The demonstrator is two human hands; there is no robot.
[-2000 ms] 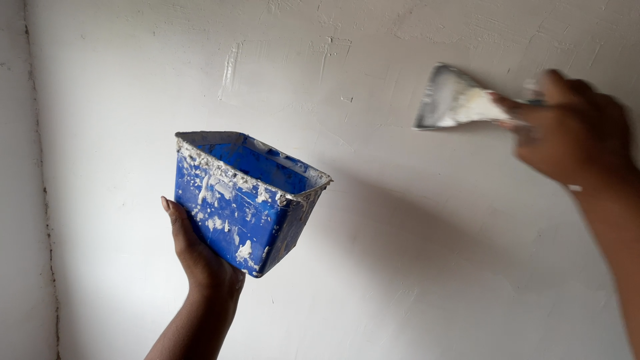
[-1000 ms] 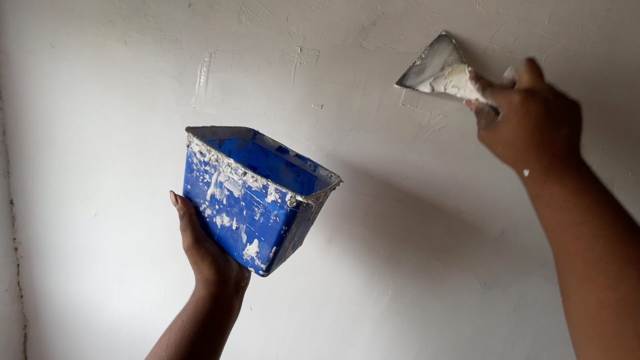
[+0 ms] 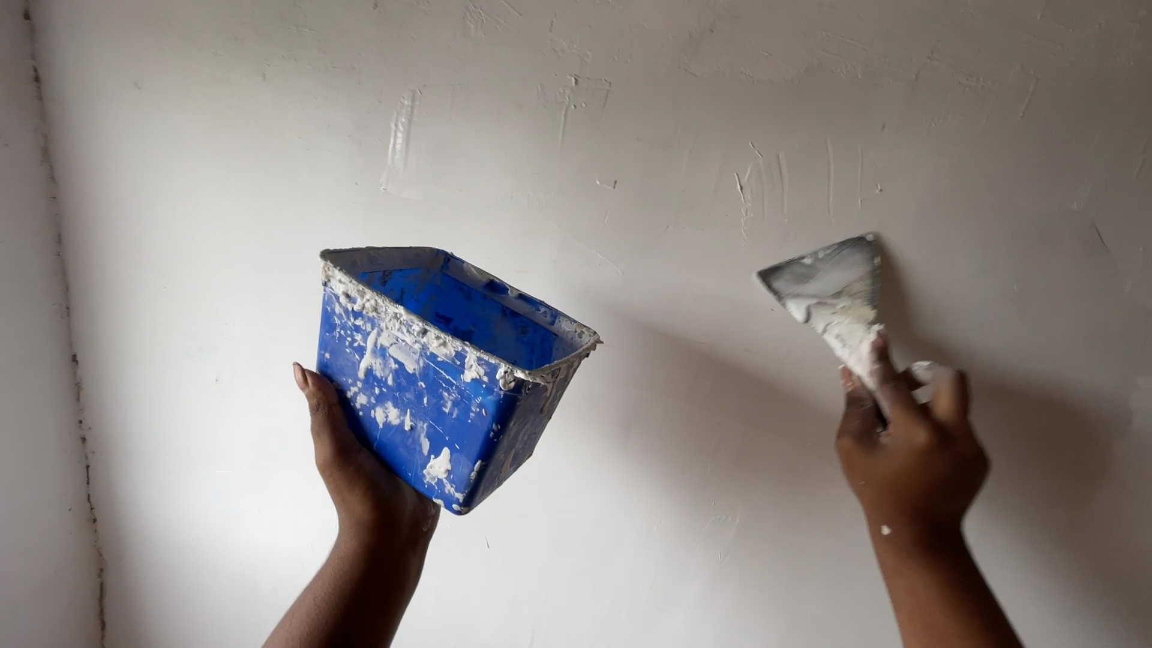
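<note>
My left hand [image 3: 364, 468] holds up a blue plastic container [image 3: 405, 396] from below, its thumb along the left side. White filler is crusted on the container's rim and spattered over its outer faces; its bottom inside is hidden. To the right, my right hand [image 3: 913, 450] grips a putty knife [image 3: 832, 288] near the wall. The metal blade points up and left, with white filler on its lower part. Whether the blade's edge touches the wall cannot be told.
A pale plastered wall [image 3: 666, 513] stands in front, with ridges and scrape marks on its upper part. At the far left a rough, cracked corner line [image 3: 85, 432] runs down where another wall meets it.
My right hand has moved down with the putty knife, below marks on the wall that the hand and blade partly covered before. My left hand still holds up the blue container.
</note>
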